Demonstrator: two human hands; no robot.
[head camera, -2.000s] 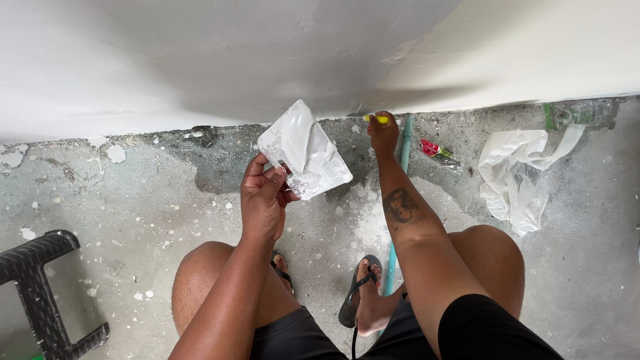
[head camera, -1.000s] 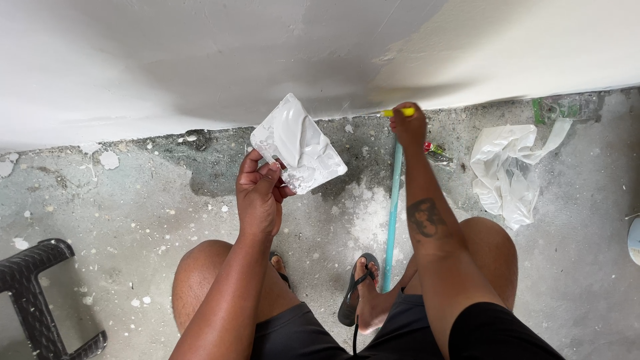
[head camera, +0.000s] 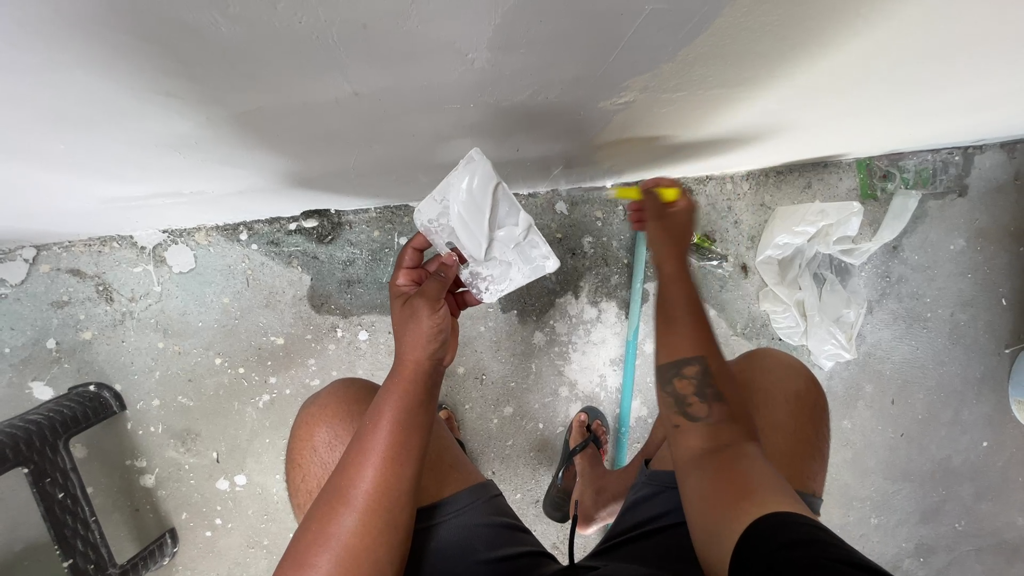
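Note:
My left hand (head camera: 432, 300) grips the lower left corner of a flat square palette (head camera: 520, 260), its upper face smeared with thick white paste. My right hand (head camera: 666, 216) is closed around a yellow handle (head camera: 652, 194) close to the foot of the wall (head camera: 512, 96); any blade at the handle's end is too blurred to make out. The wall is grey-white, with a smoother, paler area at the right. Between my feet and the wall, a turquoise pole (head camera: 632, 344) lies on the floor, its upper end just below my right hand.
A crumpled white plastic bag (head camera: 812, 276) lies on the stained concrete floor (head camera: 232, 360) at the right, with clear and green plastic (head camera: 912, 174) beyond it. A small green wrapper (head camera: 706, 248) is beside my right wrist. Black patterned furniture (head camera: 60, 472) stands at lower left, a pale round container (head camera: 1017, 388) at the right edge.
My right hand, with the yellow handle, has moved right along the wall's base since the earliest frame and now covers part of the small wrapper. My left hand still holds the palette.

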